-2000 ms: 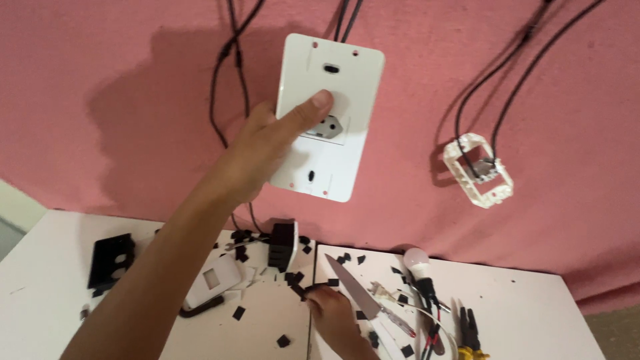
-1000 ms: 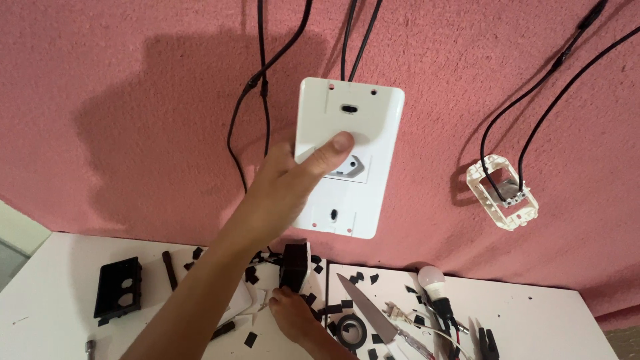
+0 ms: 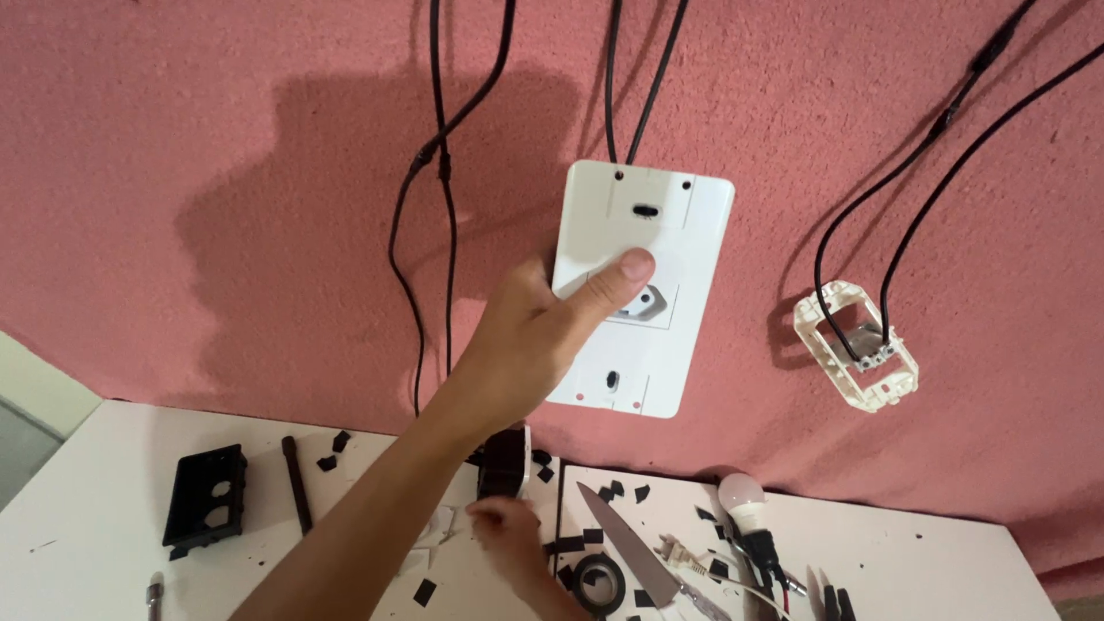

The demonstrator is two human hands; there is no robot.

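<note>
My left hand (image 3: 552,319) grips a white outlet cover plate (image 3: 690,293) in front of the pink wall, thumb across its front near the socket and fingers hidden behind. Two black wires (image 3: 660,78) run down behind its top edge. Low on the white tabletop, my right hand (image 3: 509,526) has its fingers curled beside a dark box-shaped piece with a white edge (image 3: 504,461); whether it holds anything is unclear. A roll of black electrical tape (image 3: 599,584) and a knife (image 3: 630,543) lie to its right.
A white mounting frame (image 3: 849,384) hangs on black wires at right. Twisted wires (image 3: 444,164) hang left of the plate. The white table (image 3: 95,492) bears a black electrical box (image 3: 207,498), a dark rod (image 3: 296,483), a light bulb (image 3: 742,500), a plug (image 3: 681,556) and black scraps.
My right hand has moved left from close beside the knife to in front of the dark box-shaped piece. My left hand keeps its hold on the plate. The view has shifted.
</note>
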